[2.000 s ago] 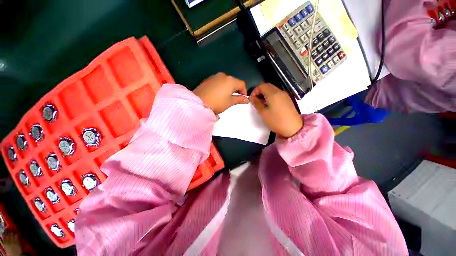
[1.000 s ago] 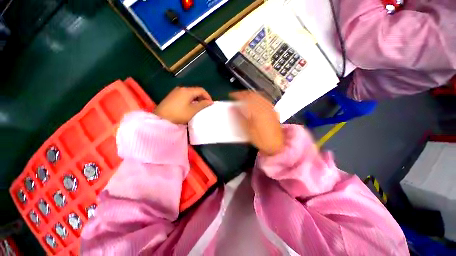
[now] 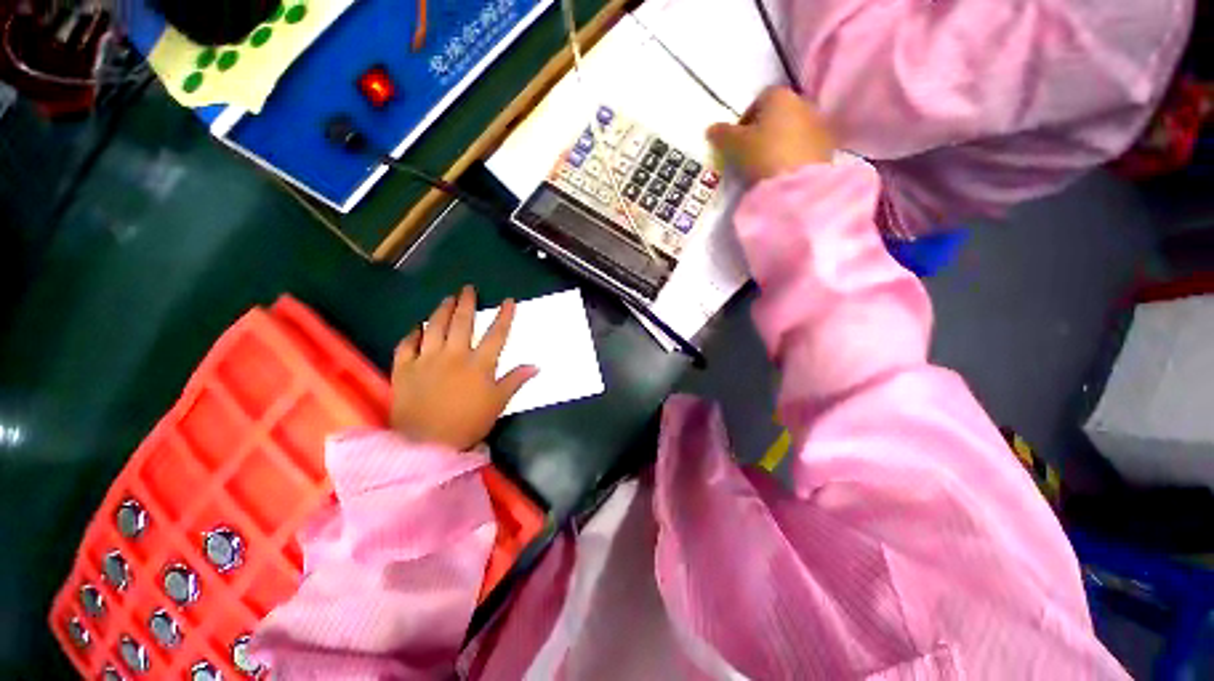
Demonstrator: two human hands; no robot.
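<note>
A white card [image 3: 557, 349] lies on the dark green bench mat. My left hand [image 3: 453, 379] rests palm down with spread fingers over the card's left part. My right hand [image 3: 779, 135] is at the right edge of the white papers, beside the calculator [image 3: 632, 186]. Its fingers are curled, and I cannot tell if they hold anything. The orange-red tray [image 3: 233, 446] is left of my left hand, with round silvery watch heads [image 3: 181, 583] in its lower pockets and bare upper pockets.
A blue box [image 3: 439, 73] with a red switch and a green-dot sheet [image 3: 226, 60] stands at the upper left. A black cable [image 3: 446, 186] runs to the papers [image 3: 706, 286]. A coworker's pink sleeve [image 3: 985, 93] is at the upper right. A white box [image 3: 1165, 386] is at far right.
My right hand has left the card and moved up and right to the papers. My left hand has opened flat on the card, which now lies on the mat. The view has shifted.
</note>
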